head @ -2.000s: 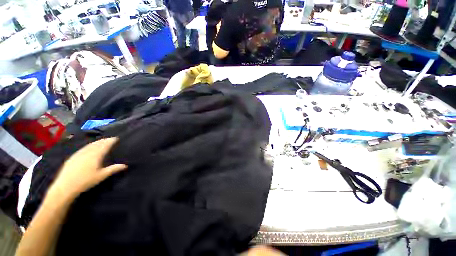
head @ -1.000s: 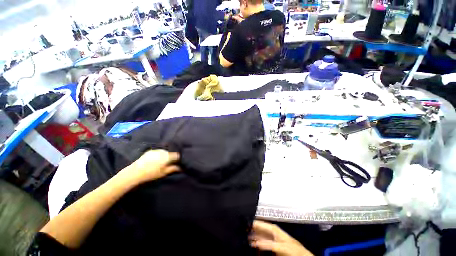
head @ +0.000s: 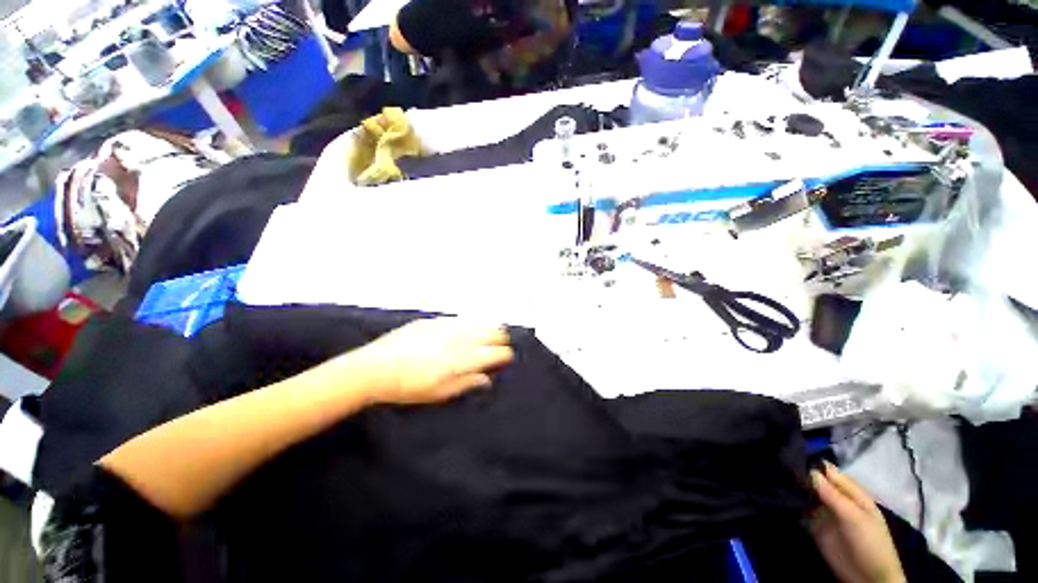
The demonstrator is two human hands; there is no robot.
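A large black garment panel (head: 546,456) covers the front and left of the table and hangs over the front edge. My left hand (head: 438,362) lies on it left of the middle, fingers pointing right; whether it grips the cloth I cannot tell. My right hand (head: 851,526) is at the lower right, fingers closed on the cloth's right end, beyond the table's front edge. The white sewing machine (head: 683,188) with "JACK" lettering stands behind. The presser foot (head: 594,262) has no black cloth under it. Black-handled scissors (head: 728,305) lie to its right.
A mustard cloth (head: 385,146) and a water bottle (head: 674,74) are behind. A crumpled clear plastic bag (head: 939,353) is at the right end, over white cloth. A blue packet (head: 188,298) lies left. A person in black (head: 455,29) is beyond the table.
The black panel has come off the bed area left of the needle towards the front and spread right. My right hand has moved right with its end. My left hand has moved right.
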